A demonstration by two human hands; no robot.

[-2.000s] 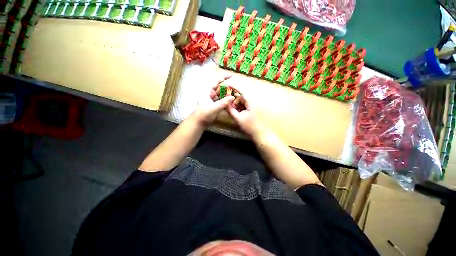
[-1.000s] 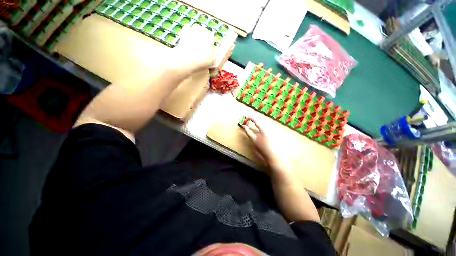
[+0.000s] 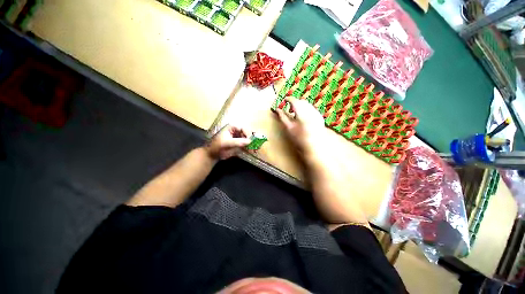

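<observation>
My left hand [image 3: 229, 142] holds a bare green piece [image 3: 257, 142] between its fingertips, low over the near edge of the cardboard sheet [image 3: 362, 166]. My right hand [image 3: 299, 118] is at the left near corner of the packed rows of finished pieces [image 3: 351, 106], green with red bands. Its fingers touch or hold something small with red there; whether it grips a piece is hard to tell. A tangled pile of red bands [image 3: 265, 70] lies left of the rows.
Bare pieces [image 3: 220, 20] stand on the left cardboard [image 3: 144, 57]. An open bag of red bands [image 3: 426, 192] lies at right, a second bag [image 3: 385, 46] on the green surface. A blue pen holder [image 3: 469, 149] stands by the metal post.
My left hand has come back from the bare pieces with a green piece. My right hand has moved up from the cardboard to the left end of the rows.
</observation>
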